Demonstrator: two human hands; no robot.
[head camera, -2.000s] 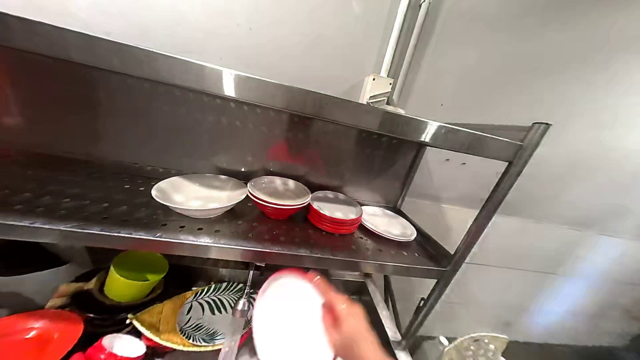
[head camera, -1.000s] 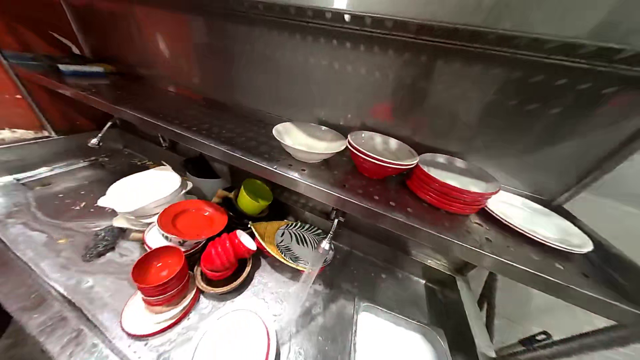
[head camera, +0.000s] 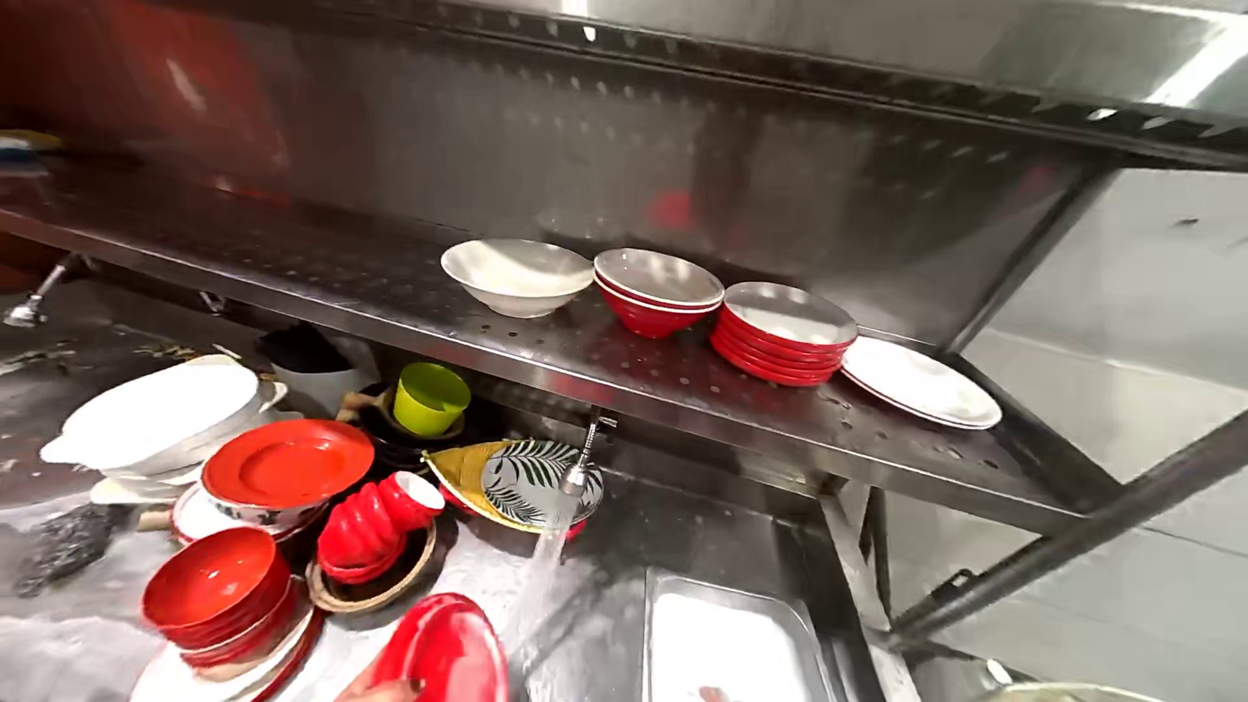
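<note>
My left hand (head camera: 382, 688) enters at the bottom edge, its fingers on the rim of a red dish (head camera: 453, 651) that stands tilted. Just right of the dish, water runs from a spray tap (head camera: 577, 478). A skin-coloured tip, seemingly my right hand (head camera: 713, 693), shows at the bottom over the metal tray (head camera: 726, 634); the rest of it is out of view. Left of the dish are stacked red bowls (head camera: 214, 585) on plates, red cups (head camera: 366, 526) in a brown-rimmed bowl (head camera: 375, 590) and a red plate (head camera: 291, 463).
The steel shelf (head camera: 546, 375) crosses above, bearing a white bowl (head camera: 517, 278), red-and-white bowls (head camera: 655, 292), stacked red plates (head camera: 780, 336) and white oval plates (head camera: 921, 382). Below stand white oval dishes (head camera: 161, 414), a green cup (head camera: 429, 400) and a leaf-patterned dish (head camera: 536, 483).
Two seconds ago a hand held a white dish near the shelf's lower edge. One second ago a white, red-rimmed dish showed at the bottom; now a red dish is held lower down.
</note>
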